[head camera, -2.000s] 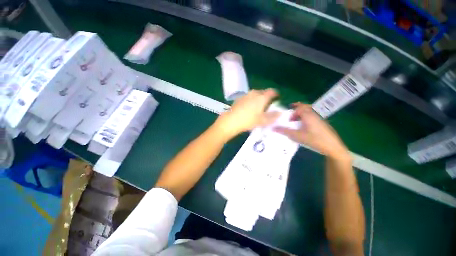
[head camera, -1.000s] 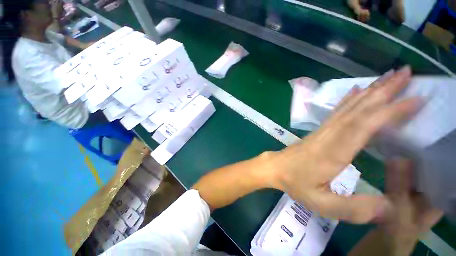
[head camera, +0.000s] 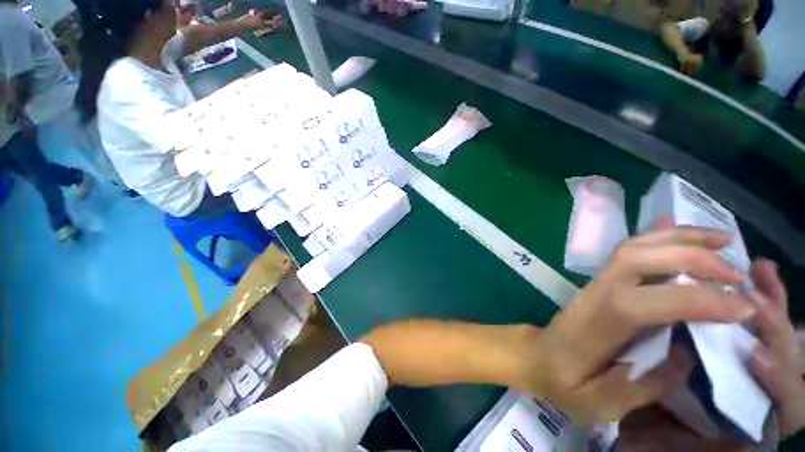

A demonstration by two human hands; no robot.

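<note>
A white printed carton [head camera: 693,207] is close to the camera at the right, its near end open with flaps out and a dark inside. My left hand [head camera: 653,309] is on its left side, fingers over its top. My right hand [head camera: 777,353] holds its right side, partly cut off by the picture's edge. A pile of flat cartons [head camera: 521,428] lies under my left wrist, mostly hidden. A pinkish wrapped product [head camera: 596,225] lies on the green belt just left of the carton. Another wrapped product [head camera: 452,134] lies farther left.
A stepped pile of stacked cartons [head camera: 300,150] stands at left. A brown shipping carton [head camera: 212,327] with rows of white boxes is on the floor below. A person in white [head camera: 146,115] sits beyond near a blue stool [head camera: 207,243]. A white strip [head camera: 477,231] runs lengthwise.
The view has turned further left. The carton, raised and blurred before, now shows its open end between both hands. My right hand has come up along its right side.
</note>
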